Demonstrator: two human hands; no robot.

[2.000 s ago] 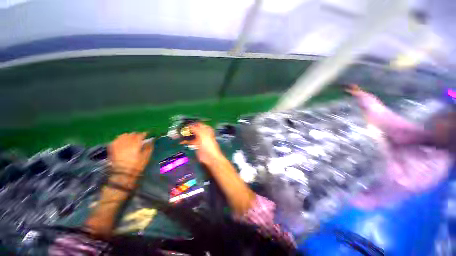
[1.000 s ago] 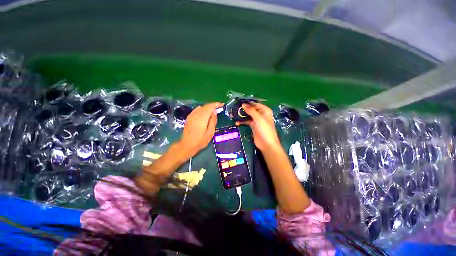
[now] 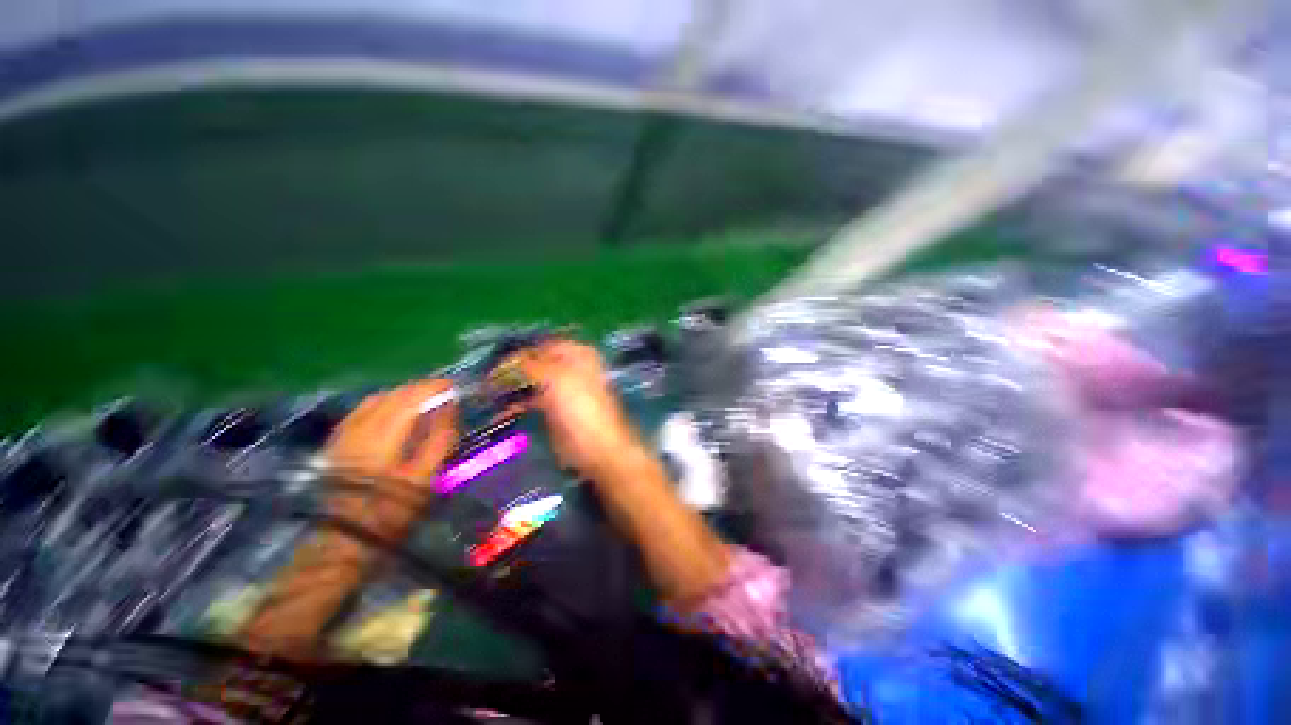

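The picture is strongly blurred. My right hand [image 3: 569, 397] holds a round black unit [image 3: 513, 363] with a pale golden spot, in clear film, just beyond the phone. My left hand [image 3: 389, 442] is close on the left, with a small white plug [image 3: 438, 401] pinched at its fingertips. The plug and the unit look apart. The test phone [image 3: 496, 496] lies below and between my hands, its screen lit with a purple bar and coloured tiles. Its lower end is hidden in dark blur.
Bagged dark units [image 3: 121, 428] lie at left. Shiny blister trays [image 3: 906, 425] stand at right, with a white crumpled lump [image 3: 692, 460] before them. Yellow strips [image 3: 385, 626] lie near my left forearm. A person's pink sleeve [image 3: 1154, 467] is at far right. A low partition [image 3: 354, 184] stands behind.
The view has swung to the right and blurred, bringing the neighbour's pink sleeve further in. My right hand still holds the unit and my left the plug.
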